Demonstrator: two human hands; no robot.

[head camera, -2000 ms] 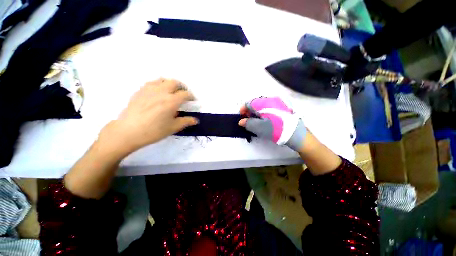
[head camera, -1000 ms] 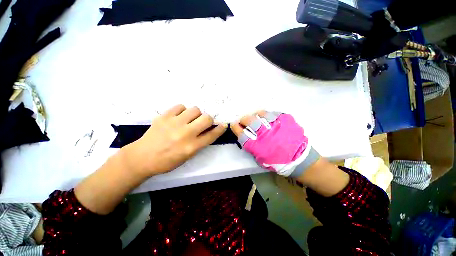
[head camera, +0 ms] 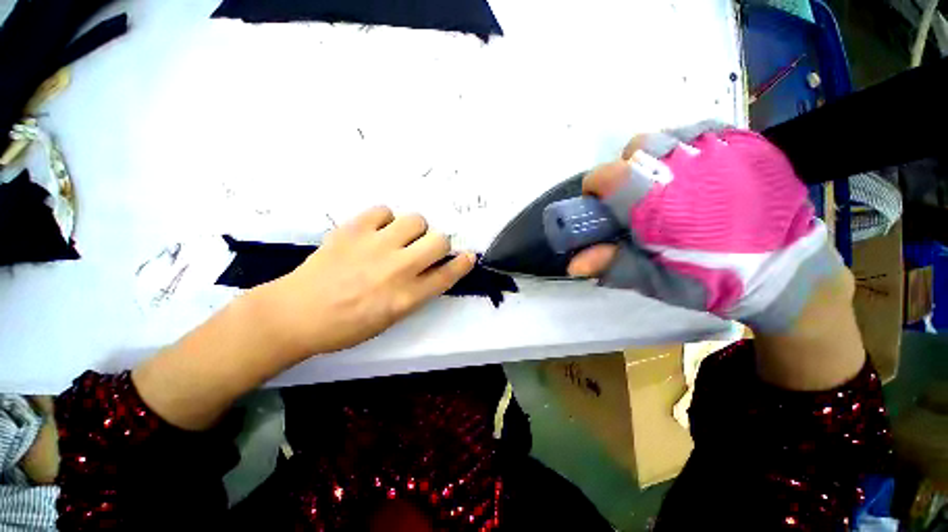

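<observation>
A narrow dark fabric strip (head camera: 272, 264) with frayed ends lies along the near edge of the white table. My bare left hand (head camera: 369, 275) lies over its middle, with thumb and fingertips together near its right part, pinching or pressing it; the hand hides part of the strip. My right hand (head camera: 728, 229), in a pink, white and grey half-finger glove, is closed around the handle of the steam iron (head camera: 532, 234). The iron's black pointed tip is at the strip, right beside my left fingertips. The hand hides the iron's rear.
A wider dark fabric piece (head camera: 364, 12) lies at the table's far side. Dark cut pieces (head camera: 31, 218) and a pale tie (head camera: 57, 187) are at the left. Thread scraps dot the white table (head camera: 312, 125). A blue bin (head camera: 774, 62) and cardboard box (head camera: 660, 421) stand beyond its edges.
My right hand has let go of the strip and taken hold of the iron, which has moved left and nearer, its tip now at the strip. My left hand has stayed on the strip.
</observation>
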